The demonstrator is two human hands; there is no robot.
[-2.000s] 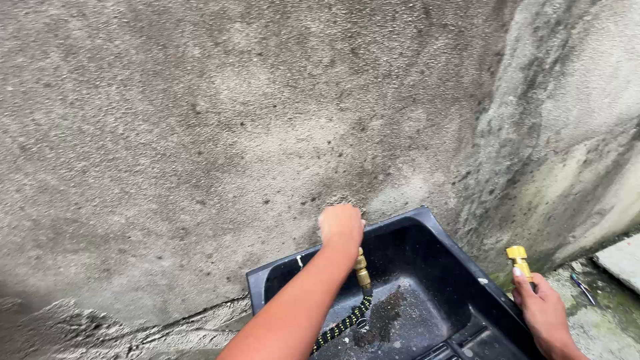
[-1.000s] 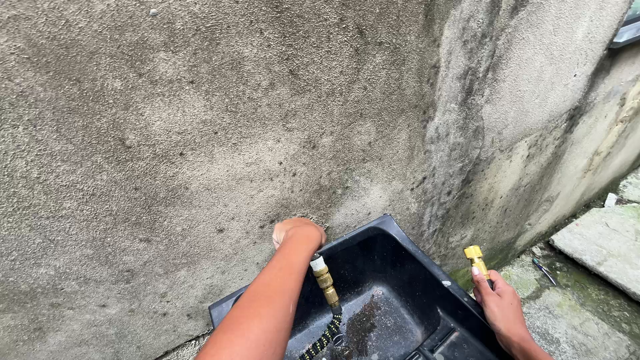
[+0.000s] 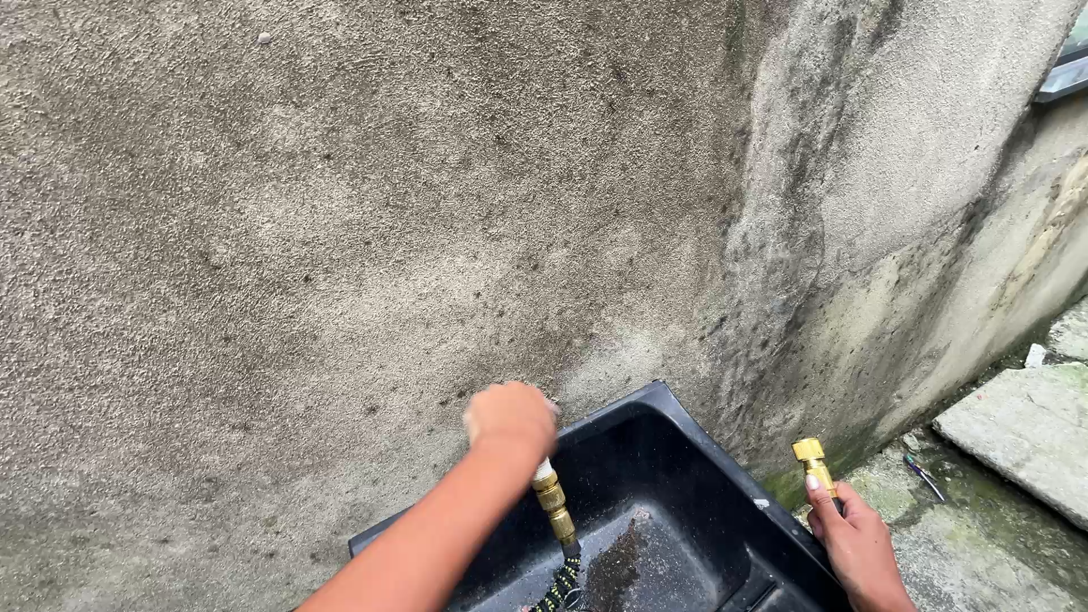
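My left hand [image 3: 512, 418] is closed at the wall above the back rim of a black plastic sink [image 3: 671, 425]; what its fingers grip is hidden. Just below it, a white threaded piece shows, joined to a brass hose connector [image 3: 552, 503]. From the connector a black and yellow-green fabric-covered hose [image 3: 561, 582] runs down into the basin. My right hand [image 3: 854, 540], at the right of the sink, holds a brass hose nozzle [image 3: 812, 459] upright, its thumb on the metal.
A rough, stained concrete wall [image 3: 425, 212] rises behind the sink. Dark dirt [image 3: 616, 565] lies in the basin. On the mossy ground at the right are a small pen-like object [image 3: 924, 476] and a concrete slab [image 3: 1024, 425]. A window ledge [image 3: 1062, 78] juts out at upper right.
The view has swung to the right since the oldest frame. My left hand remains at the same place above the sink rim, and my right hand still holds the brass nozzle.
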